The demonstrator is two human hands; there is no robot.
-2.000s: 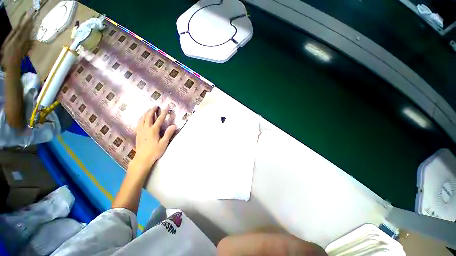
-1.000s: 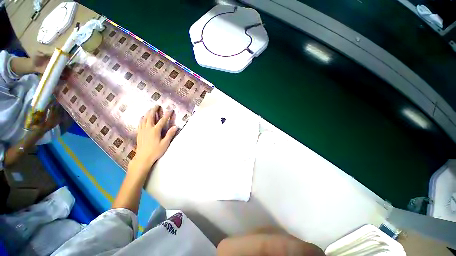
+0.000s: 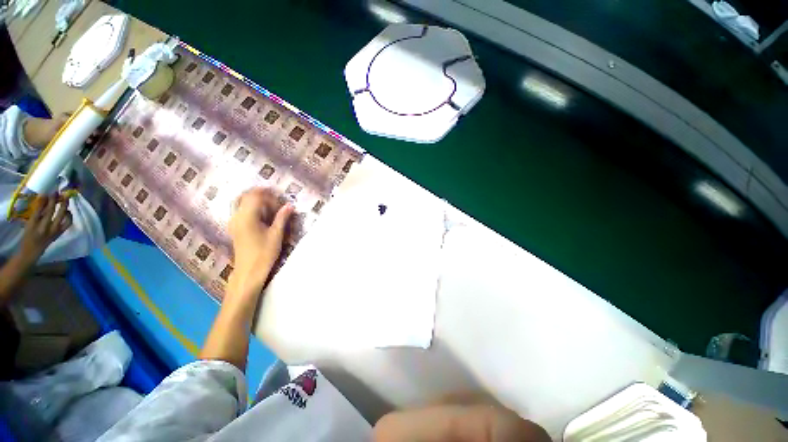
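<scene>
My left hand (image 3: 258,226) rests on the near right part of the shiny pink-brown patterned mat (image 3: 186,155). Its fingers are curled in, and no object shows in it. My right hand (image 3: 462,425) is a blurred patch of skin cut off by the bottom edge; its fingers are hidden. A plain pale work sheet (image 3: 367,268) with a small black mark lies right of the mat. A white base plate (image 3: 415,82) with a dark, nearly closed curved line lies on the green belt (image 3: 553,198).
A stack of white plates (image 3: 635,419) is at the bottom right. Part of another white unit (image 3: 778,337) shows at the right edge. A neighbour's hands hold a yellow-framed cartridge gun (image 3: 65,151) at the left. Another white plate (image 3: 95,50) lies at the top left.
The base plate on the belt has moved right and slightly down. The unit at the right edge has moved mostly out of view. My left hand's fingers have curled in. The neighbour's gun has shifted.
</scene>
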